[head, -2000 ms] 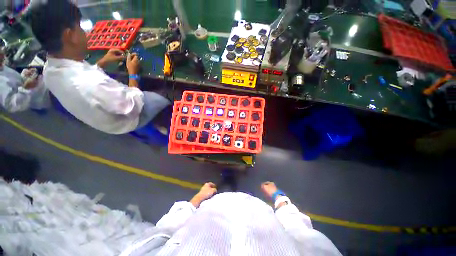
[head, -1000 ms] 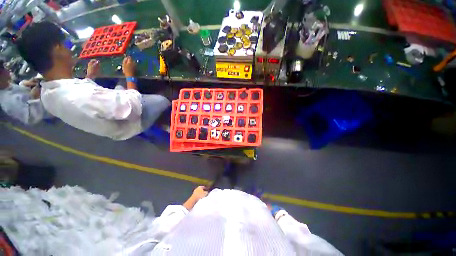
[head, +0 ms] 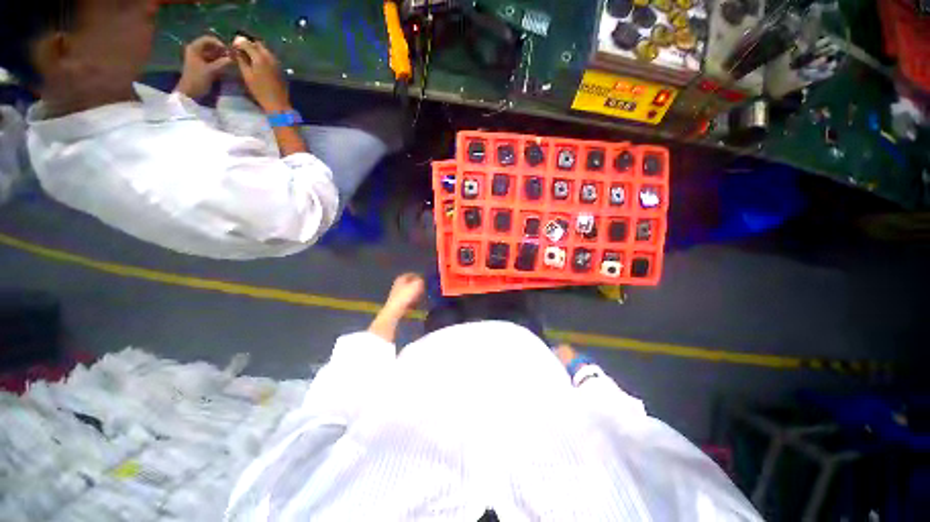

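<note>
A red compartment tray [head: 559,209] lies in front of me, on top of another red tray [head: 446,275] that sticks out at its left and lower edge. Its pockets hold black watch bodies [head: 528,255] and some white or silver watch housings [head: 554,256]. My left hand [head: 406,293] is near the tray's lower left corner, not touching it; its fingers look curled and nothing shows in it. My right hand [head: 567,355] is below the tray, mostly hidden by my smock and sleeve, so its fingers cannot be made out.
A person in a white smock [head: 184,173] sits at the green bench on the left. A heating plate with a yellow front [head: 622,97] stands at the bench edge beyond the tray. A blue bin [head: 750,204] is under the bench. A pile of white material [head: 153,438] lies at lower left.
The view has shifted, so the trays now appear nearer and further right. My left hand has come up closer to the tray's corner. The seated person's hands have come together.
</note>
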